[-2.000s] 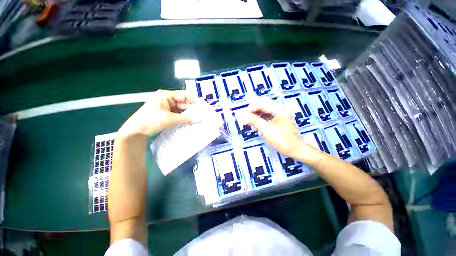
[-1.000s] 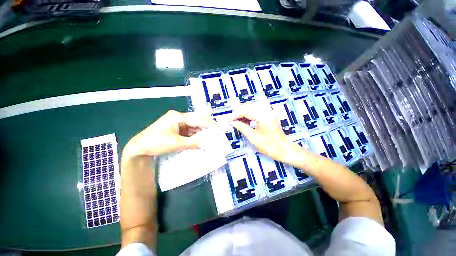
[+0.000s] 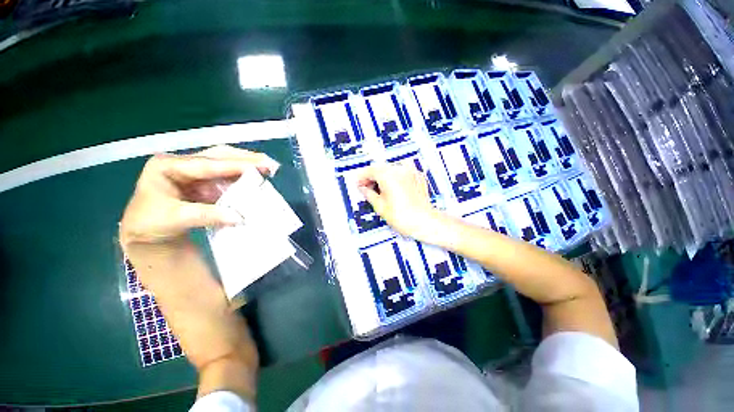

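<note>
The clear blister tray (image 3: pixel 306 153) lies on the green bench with three rows of display modules (image 3: pixel 392 278), white with dark borders and black blocks. My left hand (image 3: pixel 189 193) holds a whitish sticker sheet (image 3: pixel 251 241) left of the tray, pinched between thumb and fingers, its lower part hanging free with a thin clear edge at its right. My right hand (image 3: pixel 398 193) is over the middle row, its bent fingertips at the leftmost module (image 3: pixel 354 187). Any small piece at those fingertips is too small to tell.
A spare sticker sheet (image 3: pixel 153 330) with dark rectangles lies flat at the left, partly under my left forearm. Stacked filled trays (image 3: pixel 660 145) lean at the right of the bench. A pale strip (image 3: pixel 161 146) crosses the green bench (image 3: pixel 72 225). A blue object (image 3: pixel 698 278) is low at the right.
My left hand has moved left with the sheet, away from the tray and my right hand. My right fingertips have moved onto the leftmost middle-row module. The view has shifted slightly.
</note>
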